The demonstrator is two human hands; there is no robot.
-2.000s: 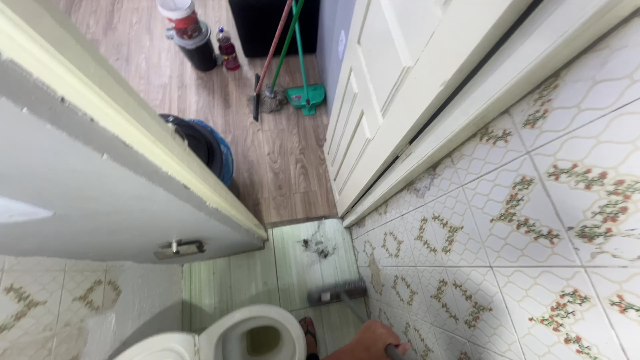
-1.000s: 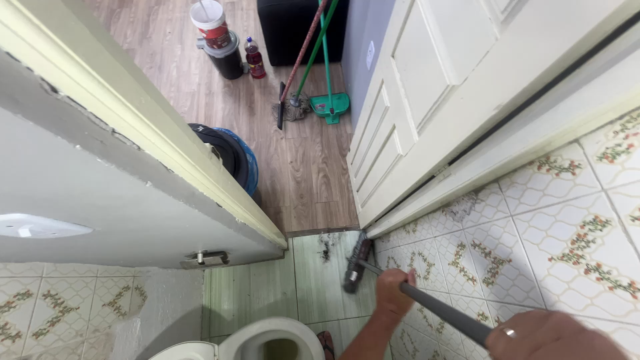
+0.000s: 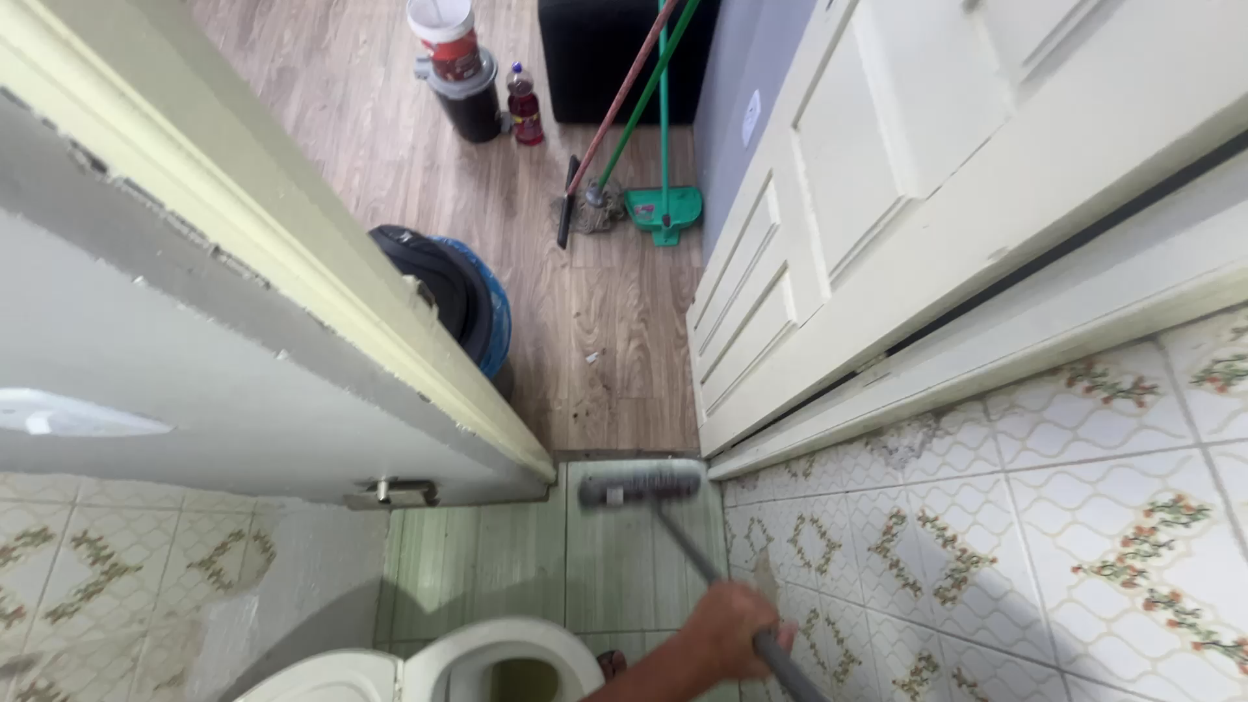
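My left hand is closed around the grey handle of a broom, its forearm rising from the bottom edge. The broom's dark head, slightly blurred, lies crosswise on the pale green floor tiles, just inside the doorway threshold. My right hand is out of view. Past the threshold, small dark specks and a pale scrap lie on the wood-look floor.
A toilet stands at the bottom, a foot beside it. The white door is on the right, the frame on the left. Beyond are a black bin, green dustpan, mop, squeegee, bottle and bucket.
The broom head has moved left from beside the tiled wall and turned crosswise at the threshold. Dark debris seen earlier on the green tiles no longer shows there. My right hand has left view.
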